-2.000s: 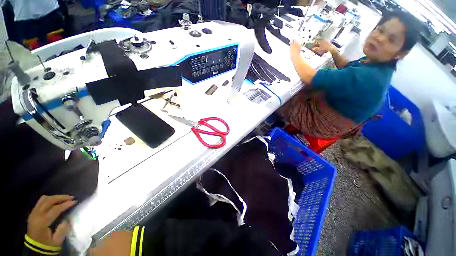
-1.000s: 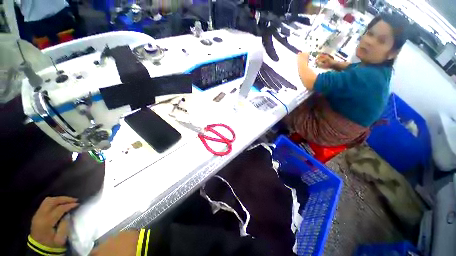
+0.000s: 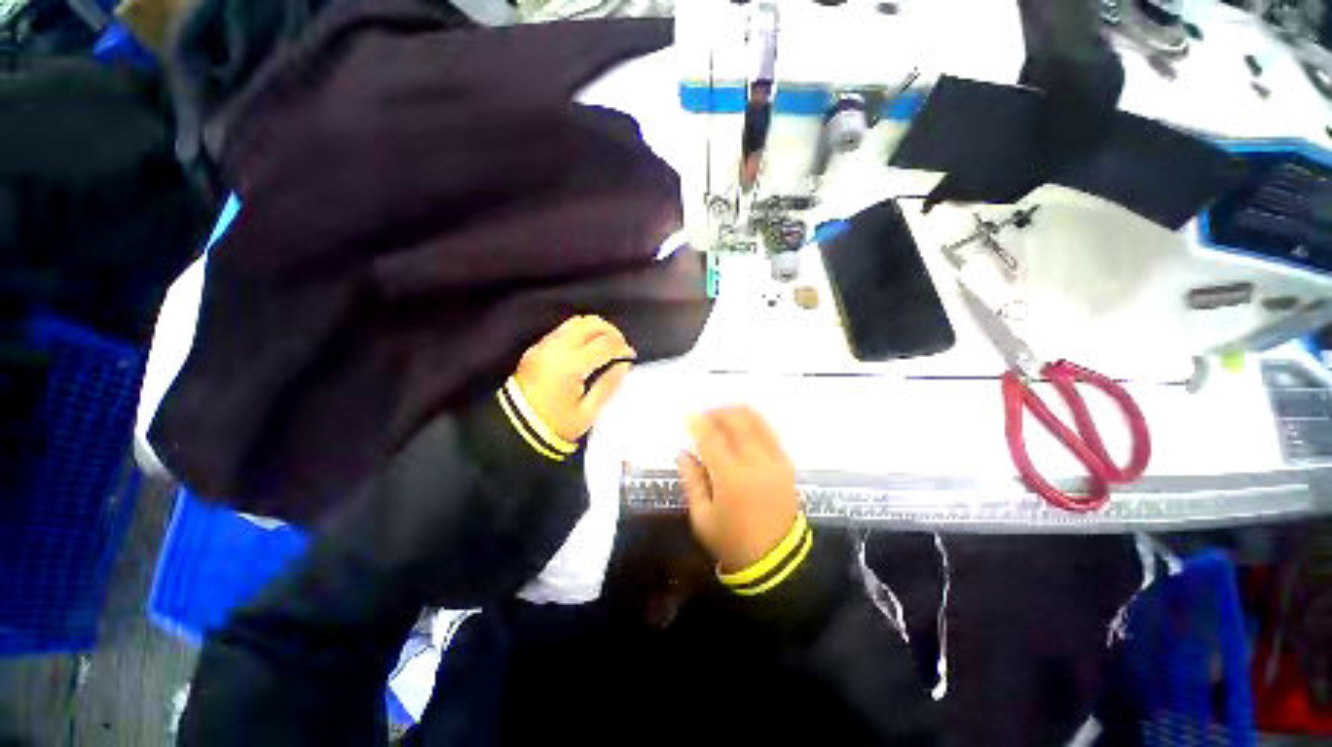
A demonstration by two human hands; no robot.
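A dark maroon garment panel (image 3: 424, 248) lies limp over the table left of the needle, its right end near the presser foot (image 3: 720, 234). My left hand (image 3: 573, 377) is at the panel's lower edge, with a dark bit of fabric between thumb and curled fingers. My right hand (image 3: 742, 489) lies at the table's front edge, fingers bent over the glaring white surface; whether it holds anything is unclear. White material (image 3: 584, 547) hangs over the front edge between my arms. The sewing machine head (image 3: 804, 139) stands behind.
A black phone (image 3: 887, 285) lies right of the needle. Red-handled scissors (image 3: 1078, 438) and a small metal attachment (image 3: 993, 238) lie further right. An edge ruler (image 3: 935, 498) runs along the front. White strands (image 3: 939, 613) hang below. Blue crates (image 3: 59, 496) stand on the floor.
The view has swung left and down onto the needle area. Both hands and the panel now show more fully. The neighbouring person has left the picture.
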